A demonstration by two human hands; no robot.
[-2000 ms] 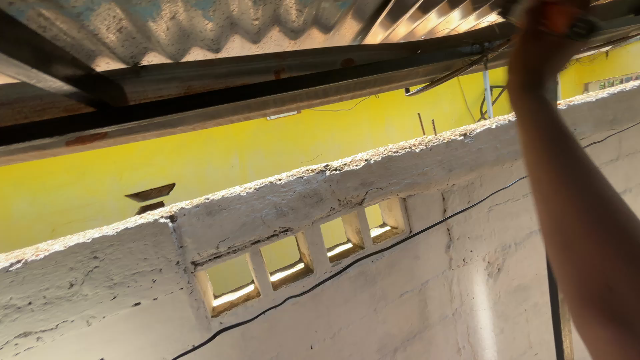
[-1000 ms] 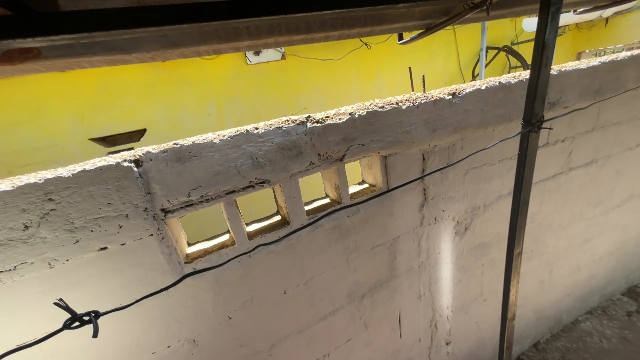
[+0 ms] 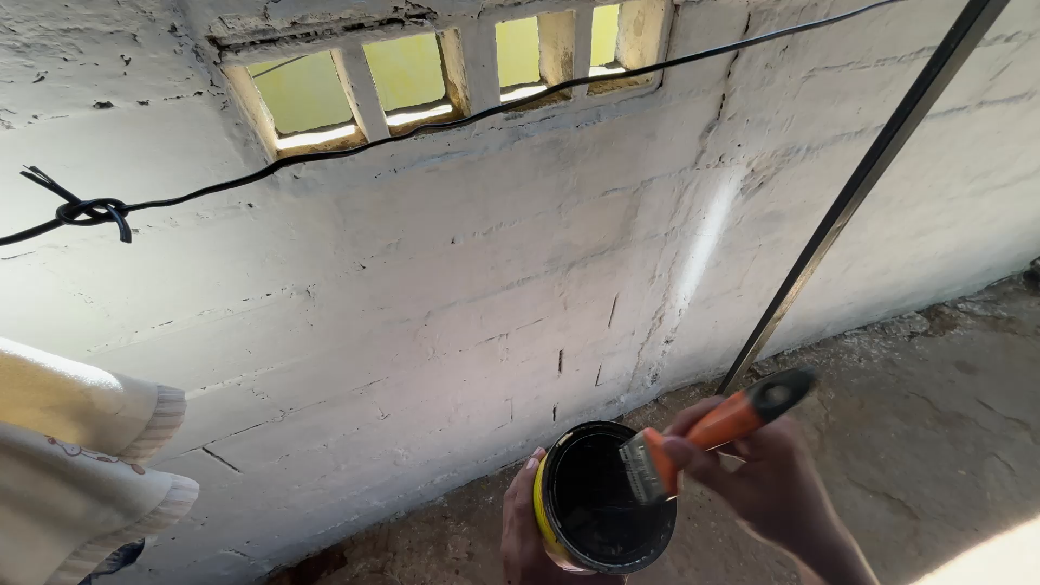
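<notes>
Low in the view, my left hand (image 3: 520, 520) holds a round paint can (image 3: 548, 520) with a yellow side by its left edge. The can is uncapped, and black paint (image 3: 597, 508) shows inside it. My right hand (image 3: 764, 479) grips a paintbrush (image 3: 731, 418) with an orange and black handle. The brush slants down to the left, its metal ferrule over the can's right part. The bristle tips are down in the can's mouth; whether they touch the paint I cannot tell.
A whitewashed block wall (image 3: 455, 284) with several vent openings fills the background. A knotted black cable (image 3: 422, 128) crosses before it. A dark metal post (image 3: 861, 187) slants at the right, above the rough concrete floor (image 3: 918, 422). Light cloths (image 3: 89, 455) hang at the lower left.
The view has tilted down from the roof edge. My right hand, raised at the upper right two seconds ago, is now low at the can. My left hand and the can have come into view.
</notes>
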